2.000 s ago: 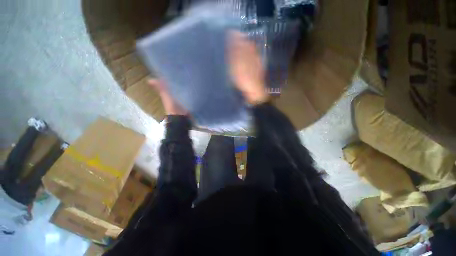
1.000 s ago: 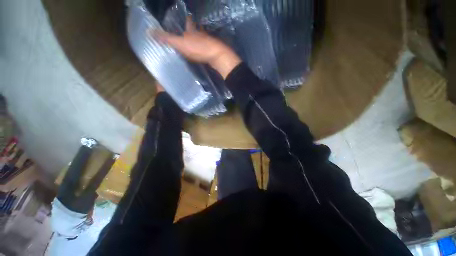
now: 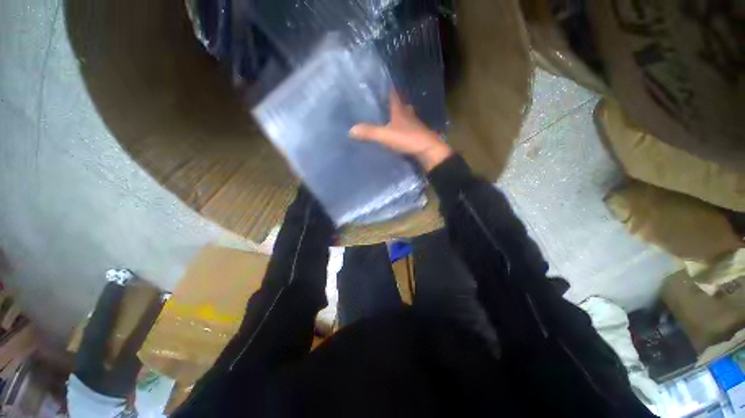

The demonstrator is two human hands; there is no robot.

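Observation:
A stack of bagged ribbed panels [image 3: 339,143], grey-blue in shiny clear plastic and blurred, is tilted above the near rim of the round cardboard bulk bin [image 3: 176,147]. My right hand [image 3: 404,135] is at the stack's upper right side, thumb and fingers spread; a grip is not visible. My left forearm reaches under the stack's lower left edge, and my left hand is hidden behind the stack. More bagged panels [image 3: 417,73] lie inside the bin, dark and shiny.
A taped brown carton [image 3: 212,286] is on the floor at lower left, beside a dark item [image 3: 102,326]. Brown sacks or crumpled packaging [image 3: 670,220] lie at right. A large brown printed box [image 3: 653,73] is at upper right. The bin wall curves close around my arms.
The panels in front of me are now tilted over the near rim, nearer my body. My right hand has moved right and slightly down. The view has shifted, with the bin further left.

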